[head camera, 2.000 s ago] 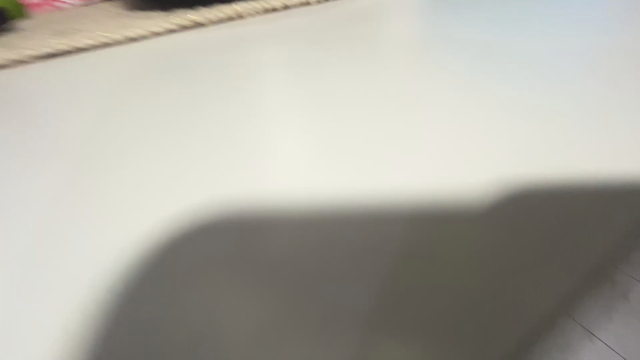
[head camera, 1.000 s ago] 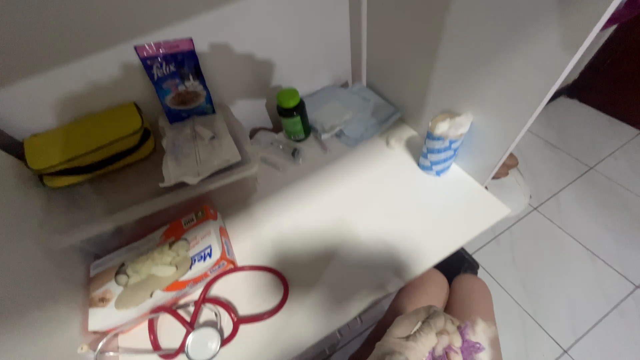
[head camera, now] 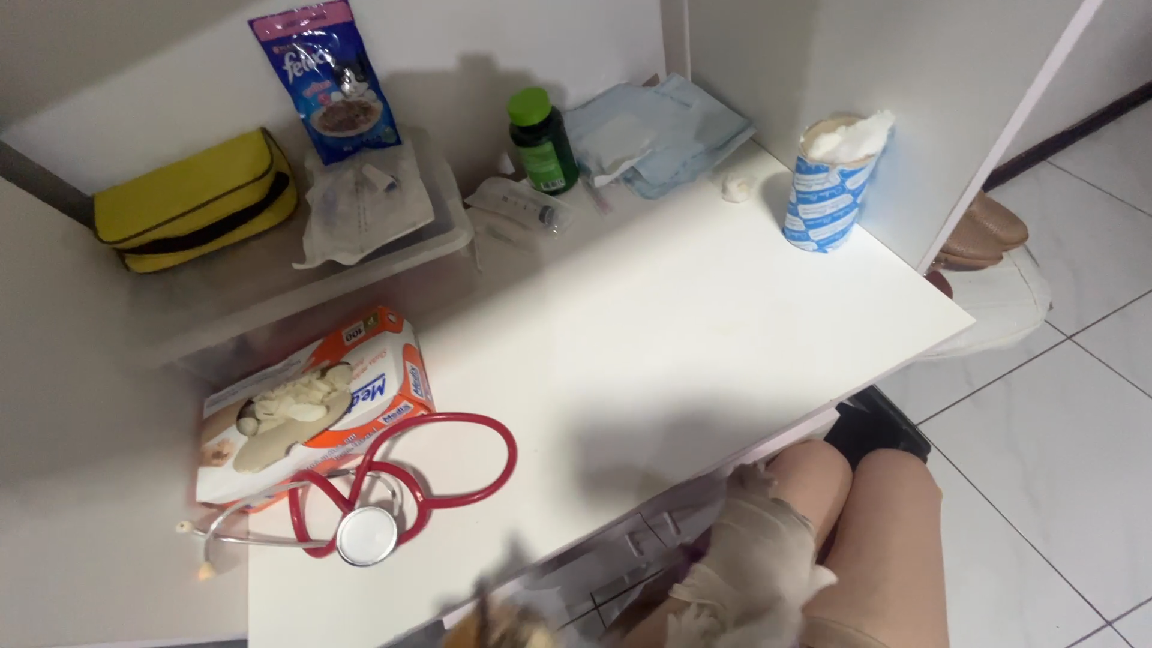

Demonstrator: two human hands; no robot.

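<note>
My left hand point(head camera: 751, 553), in a pale, loose-fitting glove, is low in the head view, beside my bare thighs and below the front edge of the white desk. It is blurred, and its grip cannot be made out. My right hand cannot be seen. At the bottom edge is a blurred orange-brown thing point(head camera: 499, 625) that I cannot identify. On the desk, a red stethoscope point(head camera: 367, 535) lies partly against an orange and white box of disposable gloves point(head camera: 315, 405), whose opening shows pale gloves.
Along the back are a yellow zip case point(head camera: 193, 202), a Felix pouch point(head camera: 328, 85), a plastic tray point(head camera: 459, 225), a green-capped bottle point(head camera: 543, 144), a packaged syringe point(head camera: 522, 207) and blue packets point(head camera: 661, 130). A blue-patterned tub point(head camera: 826, 202) holding white material stands by the side panel.
The view has swung from a blurred pale surface to the desk. Since one second ago, the orange-brown thing has appeared at the bottom edge, and the purple material by the glove is no longer plainly visible.
</note>
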